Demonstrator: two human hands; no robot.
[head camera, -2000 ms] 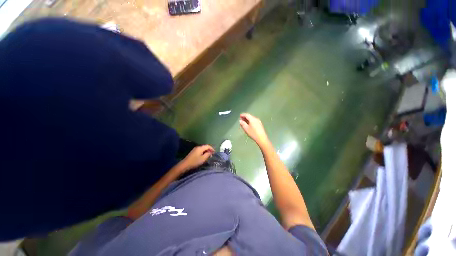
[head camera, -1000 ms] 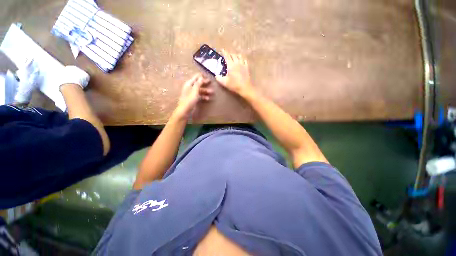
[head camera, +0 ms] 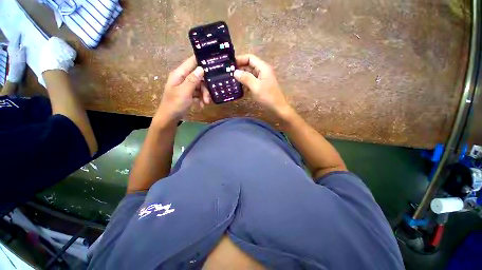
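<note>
A black smartphone [head camera: 215, 60] with a lit dark screen is held upright over the near part of the brown wooden table [head camera: 327, 63]. The screen shows lines of text and a keypad-like grid at its lower end. My left hand [head camera: 185, 88] grips the phone's left edge, thumb on the front. My right hand [head camera: 260, 82] grips its right edge, thumb near the screen. Both hands are bare.
A striped fabric bundle [head camera: 87, 20] lies at the table's upper left. Beside me on the left, a person in a navy top has white-gloved hands [head camera: 57, 54] on a long white strip [head camera: 24, 32]. A metal pipe [head camera: 459, 113] runs down the right side.
The phone was lying on the table with my right hand on it; now both hands hold it, with its screen lit. Before that, I was facing the floor beside the table.
</note>
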